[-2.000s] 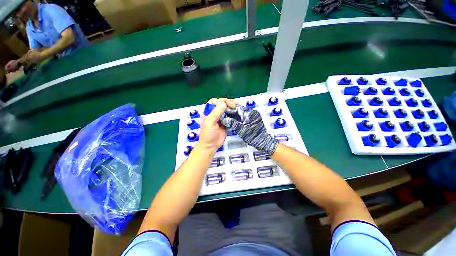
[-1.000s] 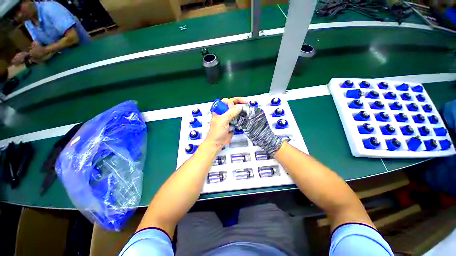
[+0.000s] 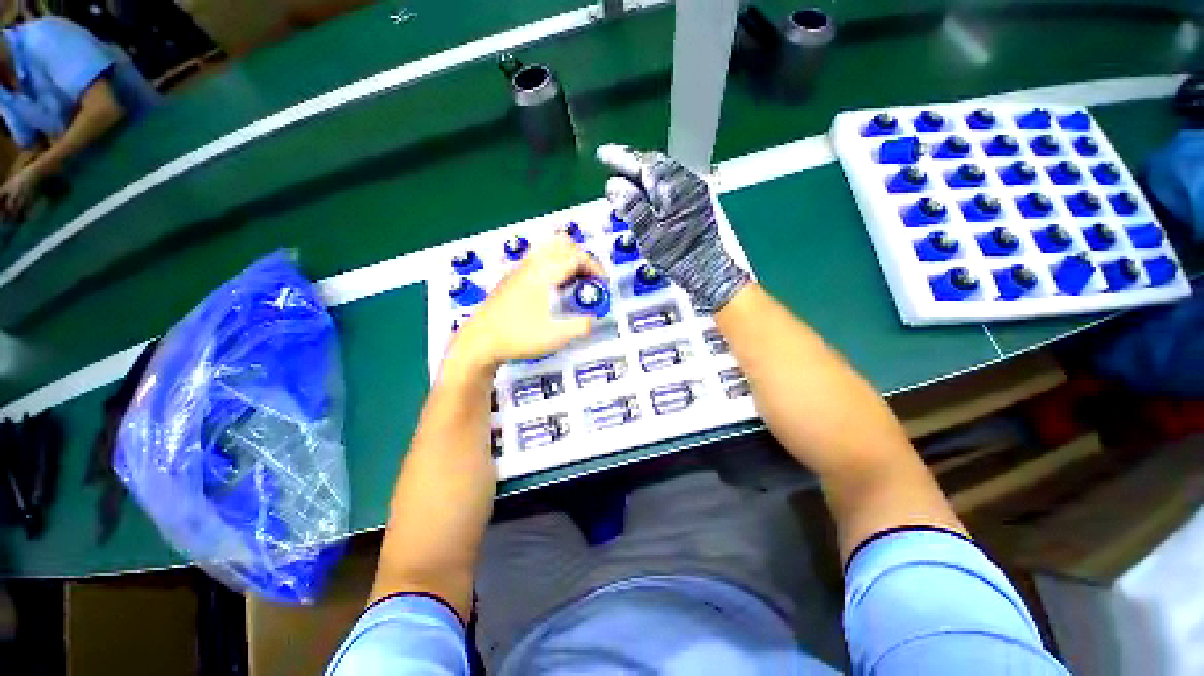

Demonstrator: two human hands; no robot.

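Note:
My bare left hand (image 3: pixel 535 306) is over the near foam tray (image 3: pixel 581 444), with its thumb and fingers around a fitted unit (image 3: pixel 590 295), blue with a dark round top. My right hand (image 3: pixel 671 225), in a grey-black striped glove with pale fingertips, is raised above the tray's back right part. It holds nothing that I can see, and its fingers are apart. Blue fitted units (image 3: pixel 515 247) stand in the tray's back rows. Bare silver motors (image 3: pixel 611 412) lie in the front rows. My left hand hides some pockets.
A plastic bag of blue parts (image 3: pixel 244 436) lies left of the tray. A second foam tray (image 3: pixel 1043 306) of blue units is at the right. Two dark housings (image 3: pixel 534 90) stand on the belt behind a pale post (image 3: pixel 700 82). A person's blue sleeve (image 3: pixel 60 66) shows far left.
My hands have separated. The left moved down over the tray with the blue unit; the right moved up with its fingers spread. The view has shifted, and the housings have moved along the belt.

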